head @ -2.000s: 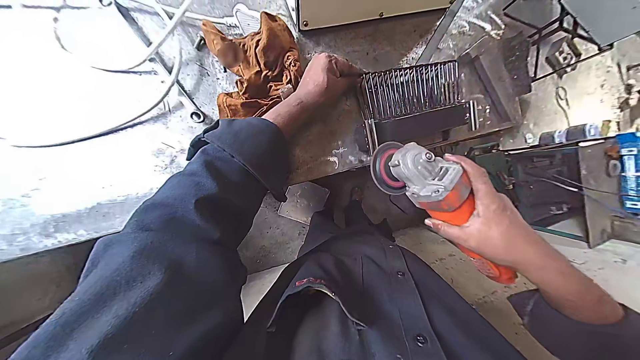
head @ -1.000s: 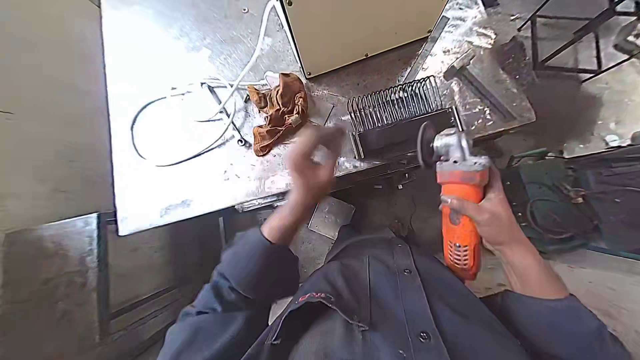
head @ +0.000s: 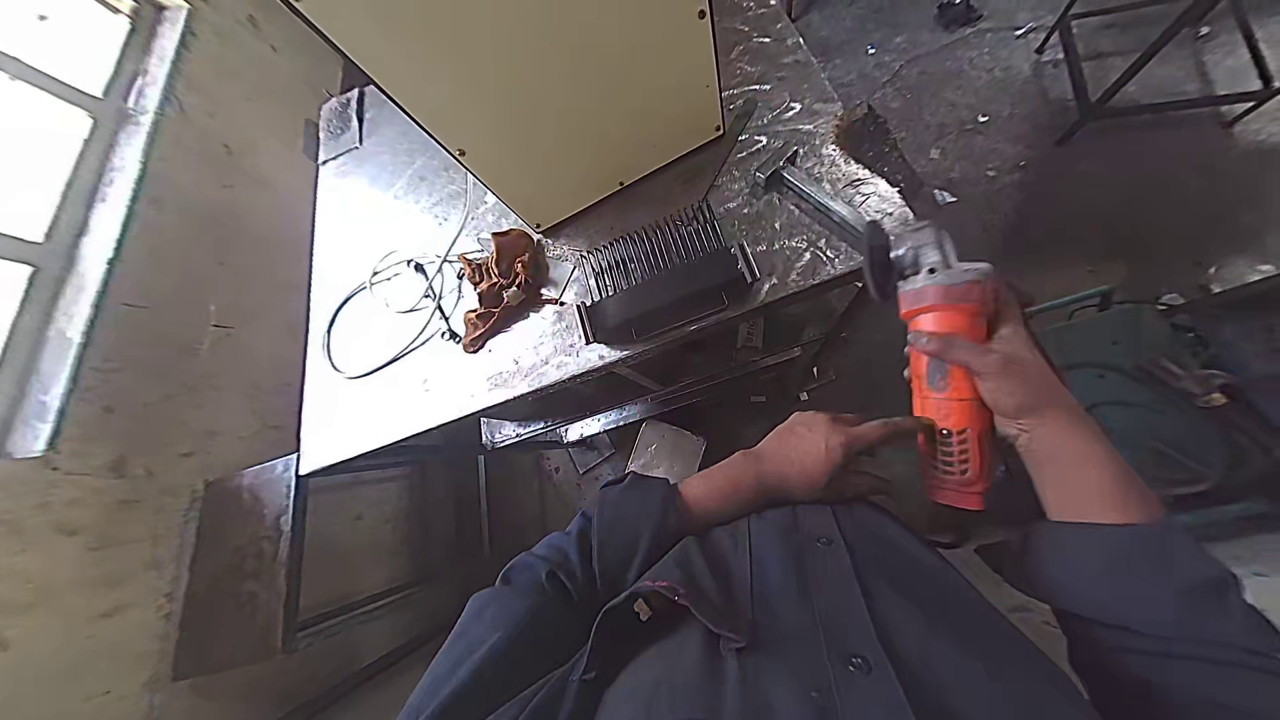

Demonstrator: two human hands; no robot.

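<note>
My right hand (head: 1000, 365) grips an orange angle grinder (head: 950, 400) upright, its dark disc (head: 879, 260) at the top left. My left hand (head: 825, 455) is beside the tool's lower body, index finger stretched toward the vents; whether the fingertip touches cannot be told. On the metal workbench (head: 400, 400) lie crumpled brown work gloves or cloth (head: 505, 285). To their right sits a dark metal part (head: 665, 300) with a row of thin rods along its back edge.
A large cream metal cabinet or panel (head: 560, 90) stands on the bench. Thin cables (head: 380, 350) lie at its left part. A metal bar (head: 815, 200) lies near the right end. A dark metal stand frame (head: 1150, 70) is at upper right, green equipment (head: 1120, 390) at right.
My left hand has left the bench beside the rodded part and moved over to the grinder. My right hand still holds the grinder, now more upright. The view has swung considerably.
</note>
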